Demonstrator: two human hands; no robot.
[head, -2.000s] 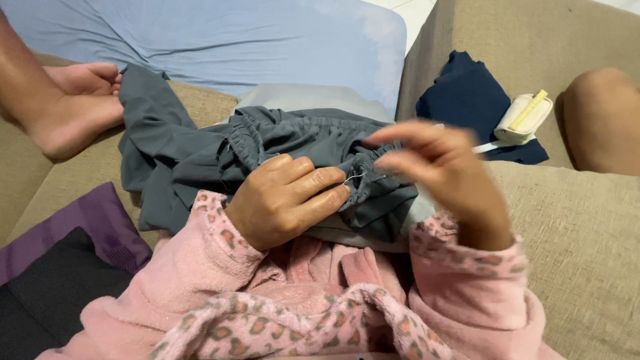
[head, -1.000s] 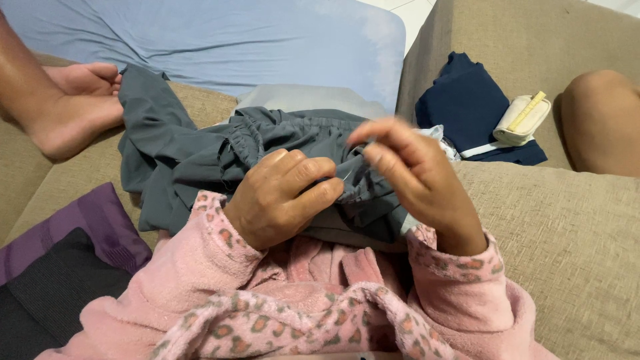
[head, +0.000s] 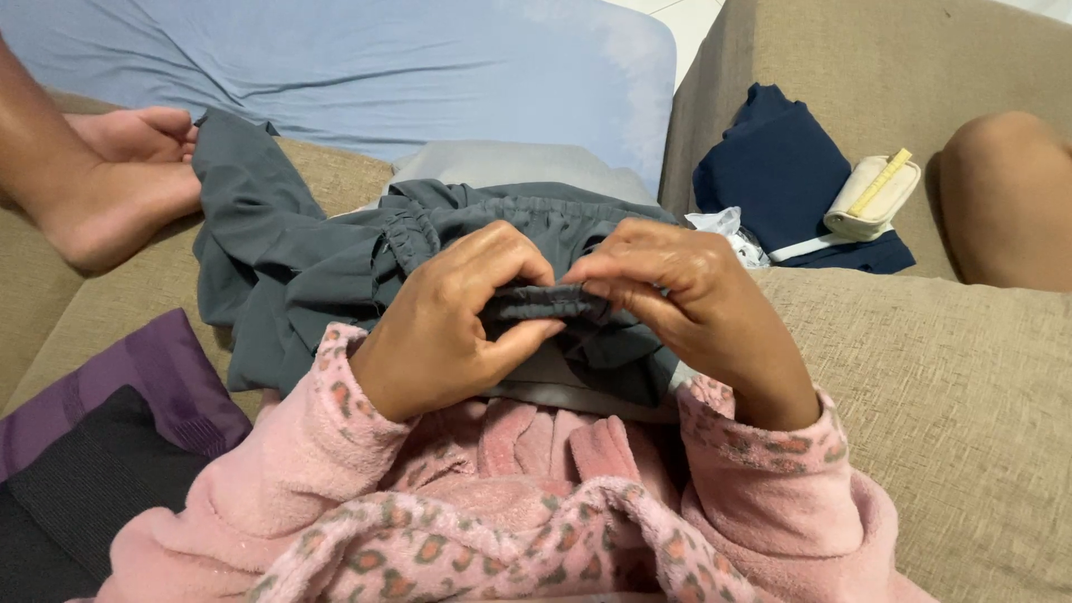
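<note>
A dark grey-green garment (head: 285, 260) with a gathered elastic waistband (head: 544, 300) lies bunched across my lap. My left hand (head: 461, 314) pinches the band between thumb and fingers, the thumb beneath it. Close beside it, my right hand (head: 678, 297) grips the same band, its thumb and index fingertip near the left fingertips. Whether a needle or thread is between the right fingertips cannot be made out. Under the garment shows a light grey cushion or cloth (head: 519, 163).
On the tan sofa (head: 938, 377) at right lie navy fabric (head: 775, 167), a cream pouch (head: 873, 197) with a yellow strip, and crumpled plastic (head: 729, 230). Another person's bare foot (head: 126, 201) touches the garment at left; a bent knee (head: 1009, 201) is at right. Purple and black cloth (head: 142, 394) lies lower left.
My right hand, raised and blurred over the garment before, has come down to the band beside my left hand. The left hand has opened its pinch around the band, which now stands out between the hands.
</note>
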